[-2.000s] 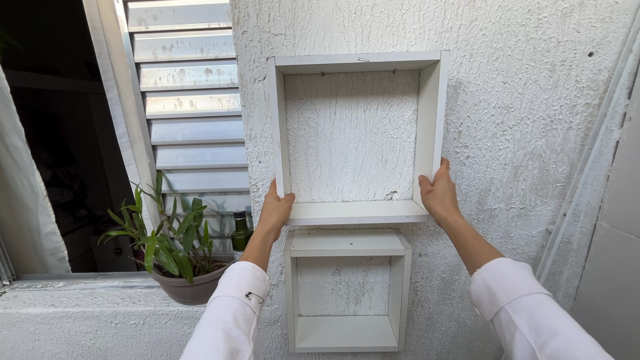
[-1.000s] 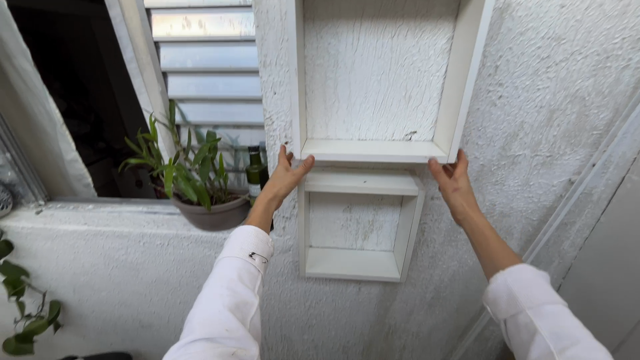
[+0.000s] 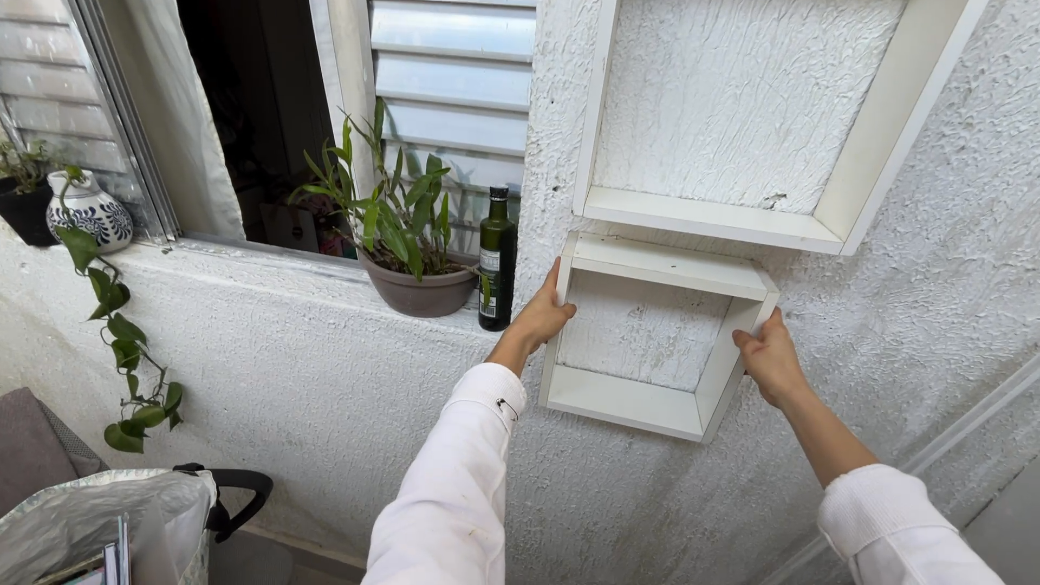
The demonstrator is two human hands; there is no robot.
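A small white box shelf (image 3: 626, 404) hangs against the rough white wall. My left hand (image 3: 543, 315) grips its left side, thumb on the front edge and fingers behind on the outside. On the opposite side, my right hand (image 3: 768, 357) holds the right panel, thumb at the inner edge and fingers outside. Directly above is a larger white box shelf (image 3: 715, 218), its top cut off by the view; neither hand touches it. Both shelves are open-fronted, with the wall showing through and nothing inside.
Left of the shelves, a potted plant (image 3: 422, 294) and a dark green glass bottle (image 3: 496, 260) stand on the window ledge. A blue-and-white ceramic vase (image 3: 91, 218) with a trailing vine stands farther left. A bag (image 3: 183, 520) holding papers or books is at the lower left.
Both hands have moved down from the larger upper shelf to the sides of the smaller lower one. The view has shifted down and left.
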